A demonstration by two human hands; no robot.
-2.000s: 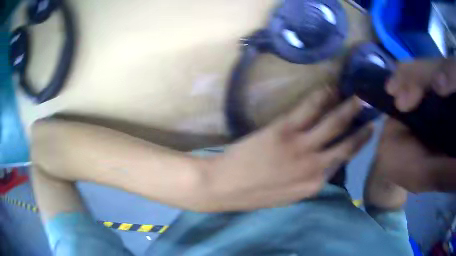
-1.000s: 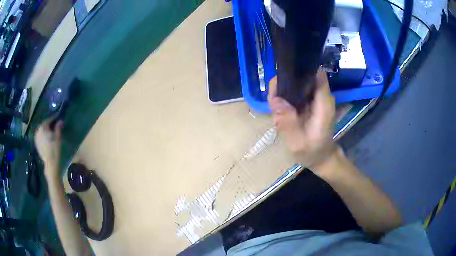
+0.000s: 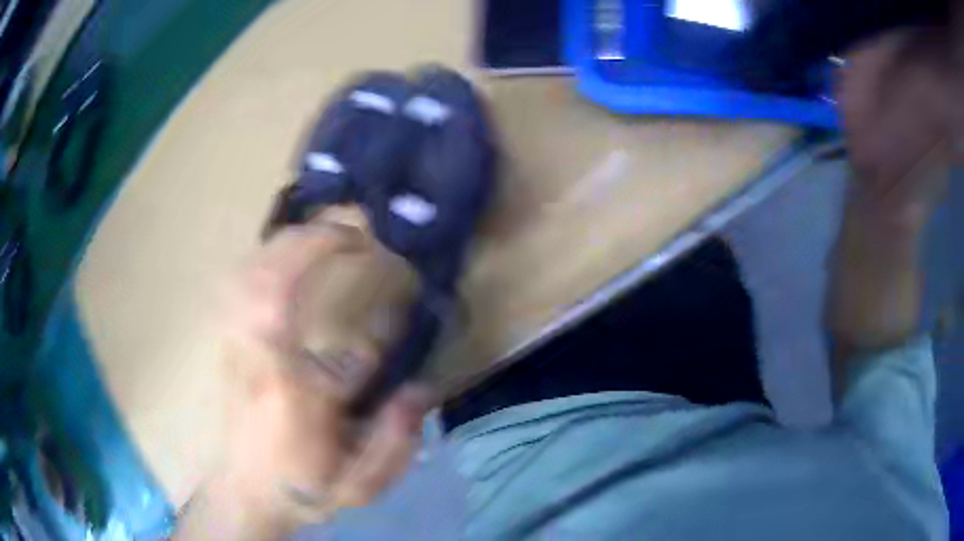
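Observation:
A headset (image 3: 423, 159) with two dark ear cups side by side is over the cardboard in the middle left, blurred; white patches show on the cups. My left hand (image 3: 307, 391) is around its curved band at the near side, fingers and thumb on the band. My right hand (image 3: 898, 116) is at the upper right, blurred, closed around the dark body of the electric screwdriver (image 3: 846, 26), which reaches over the blue tray. The tip of the screwdriver cannot be made out.
The blue tray (image 3: 708, 103) stands at the top right with a pale-topped box in it. A dark flat rectangle (image 3: 529, 37) lies beside it. Cardboard (image 3: 201, 201) covers the table. On the green surface (image 3: 127, 116) at the left lie other dark headsets, blurred.
My left hand has come from the green surface to the middle left and now holds a headset. My right hand with the screwdriver now shows further right.

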